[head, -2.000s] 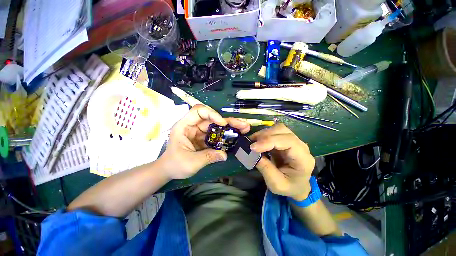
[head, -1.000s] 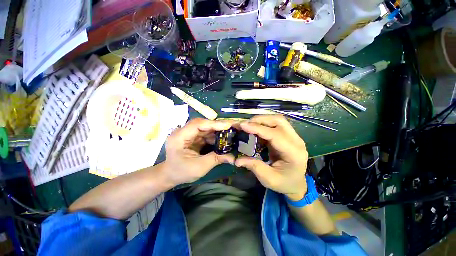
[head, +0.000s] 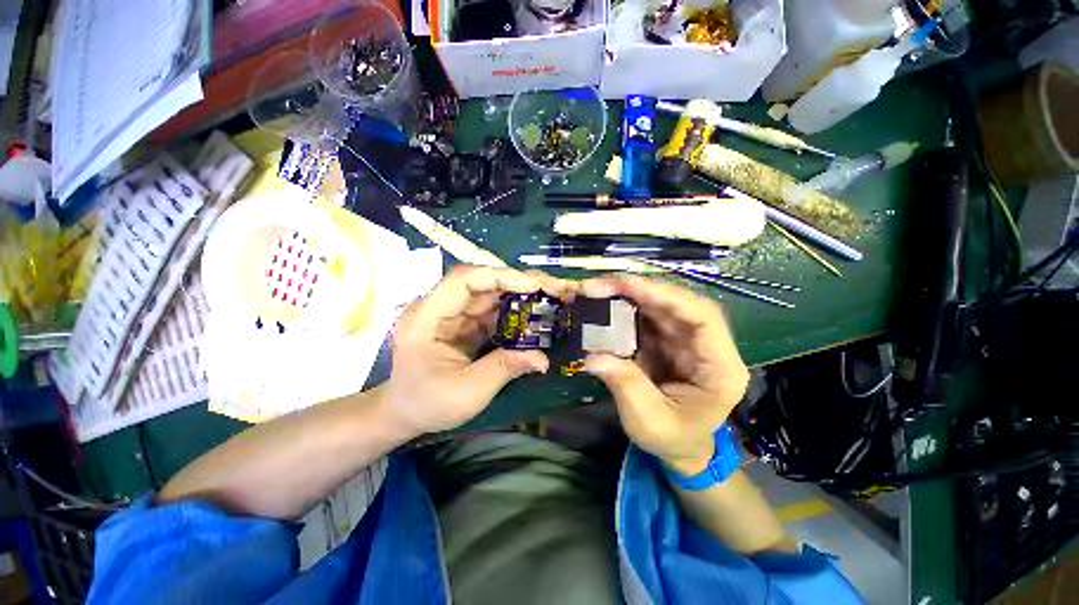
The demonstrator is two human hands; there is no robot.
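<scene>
A small black electronic unit (head: 529, 321) with gold and metallic insides faces up in my left hand (head: 440, 349), held between fingers and thumb. A flat dark part with a grey-white L-shaped face (head: 612, 330) is in my right hand (head: 677, 362), pinched between thumb and fingers. The two parts lie side by side, edges meeting or nearly so; whether they are joined cannot be told. A small orange-gold bit (head: 573, 368) shows at the lower edge between them. Both are held over the bench's front edge.
Behind the hands lie slim tools (head: 663, 266), a thick off-white handle (head: 663, 222), a blue tube (head: 638, 144) and a clear screw cup (head: 557, 128). A tape roll (head: 227, 254) on a sticker sheet is at left. Two white cartons (head: 521, 66) stand behind; black cables (head: 828, 414) are right.
The grey-white part has turned from tilted to level beside the unit, its face now toward the camera. Both hands have come closer together than two seconds ago.
</scene>
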